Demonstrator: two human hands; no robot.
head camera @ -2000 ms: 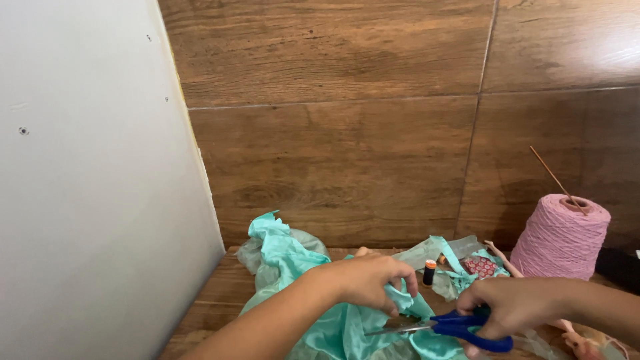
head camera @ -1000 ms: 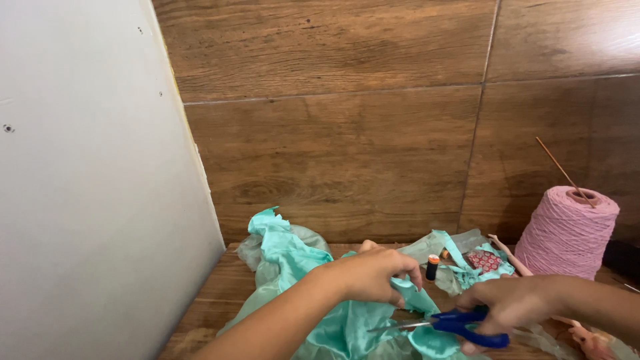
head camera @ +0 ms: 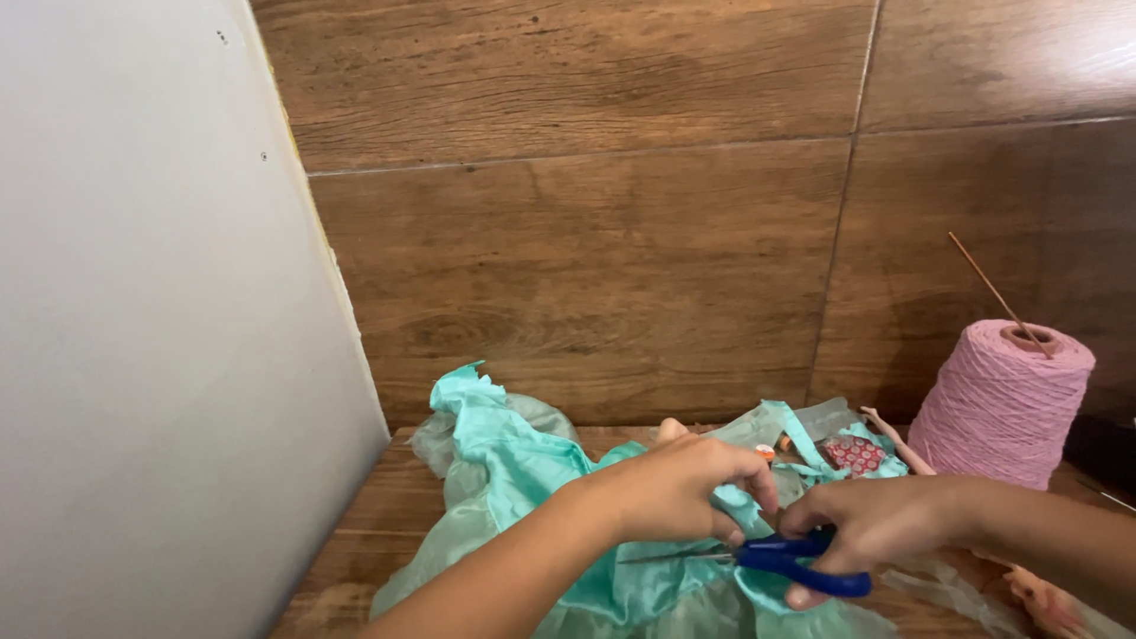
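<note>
My right hand (head camera: 856, 532) grips the blue handles of a pair of scissors (head camera: 799, 568), whose metal blades point left over turquoise satin fabric (head camera: 532, 479). Just beyond the blades, my left hand (head camera: 683, 488) pinches a fold of the satin between thumb and fingers. Sheer pale green fabric (head camera: 435, 568) lies joined or layered with the satin and spreads toward the front. How far the blades are apart is hard to tell.
A cone of pink yarn (head camera: 1003, 408) with a thin stick (head camera: 985, 275) in its top stands at right. Near it lie turquoise scraps (head camera: 803, 435), a red patterned piece (head camera: 856, 454) and a thread spool (head camera: 765, 453). A doll-like part (head camera: 1038, 595) lies at lower right. A wood-look wall rises behind.
My left hand has moved slightly right, closer to my right hand, and now covers most of the dark thread spool. The scissors stay in my right hand over the satin.
</note>
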